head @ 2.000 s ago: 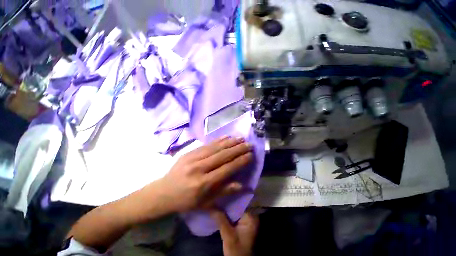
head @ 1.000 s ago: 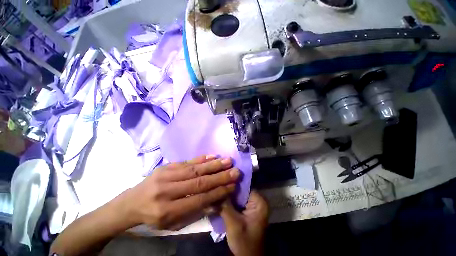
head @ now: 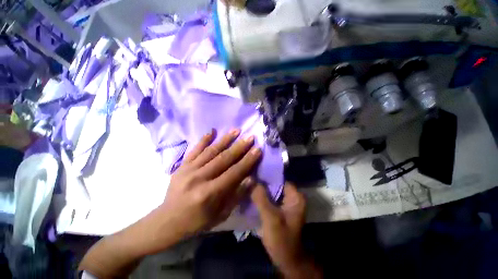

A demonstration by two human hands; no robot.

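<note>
A lilac fabric panel (head: pixel 218 111) lies on the table against the needle area (head: pixel 281 117) of the white overlock machine (head: pixel 273 46). My left hand (head: pixel 210 180) lies flat on the panel, palm down, with its fingers slightly apart. My right hand (head: pixel 281 218) is at the table's front edge, with the panel's near edge between thumb and fingers. Part of the panel under my left hand is hidden.
Purple and white cut pieces (head: pixel 98 98) are heaped at the left. Black snips (head: pixel 393 172) and a black flat rectangle (head: pixel 438 146) lie right of the machine's needle. A person's arm (head: pixel 13 136) shows at the far left edge.
The panel has moved forward along the needle area and now bunches beyond it. My left hand has its fingers more spread and pointing further forward. The camera view has shifted.
</note>
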